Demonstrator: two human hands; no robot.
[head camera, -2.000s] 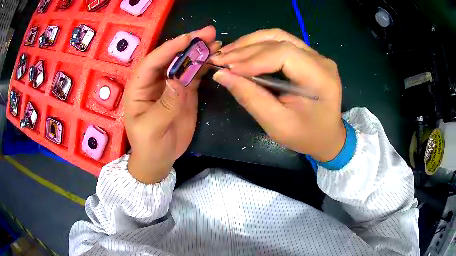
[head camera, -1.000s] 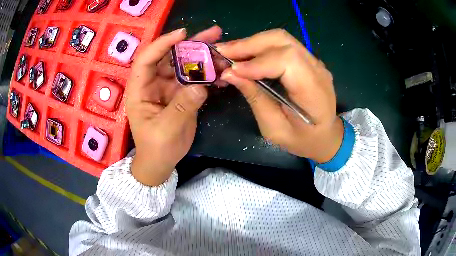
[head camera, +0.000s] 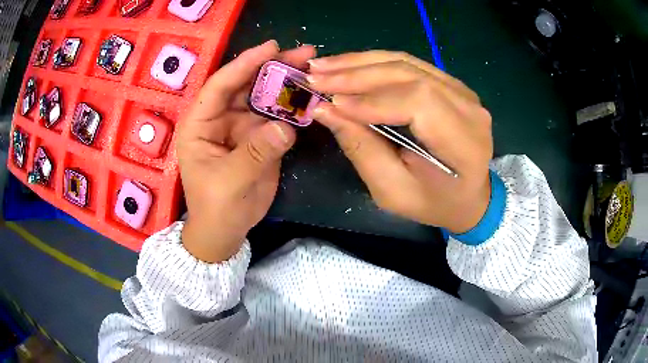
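Note:
The pink housing (head camera: 270, 88) is held in my left hand (head camera: 231, 152), its open side facing up towards me. An amber-gold flex cable (head camera: 288, 96) with a dark patch shows inside it. My right hand (head camera: 419, 135) holds slim silver tweezers (head camera: 413, 146). The tweezers' front end lies over the right side of the housing, partly behind my fingers. My right fingertips are at the housing's right edge. Whether the tips touch a part cannot be told.
A red parts tray (head camera: 106, 152) at left has pockets with closed pink housings (head camera: 173, 66) and partly assembled units (head camera: 87, 123). The dark green mat (head camera: 341, 188) carries pale scraps. A tape roll (head camera: 618, 213) and dark equipment are at right.
The housing has turned in my left hand from a steep tilt to facing me, then rotated, bringing the flex cable to the right. The tweezers have shifted with my right hand slightly rightward.

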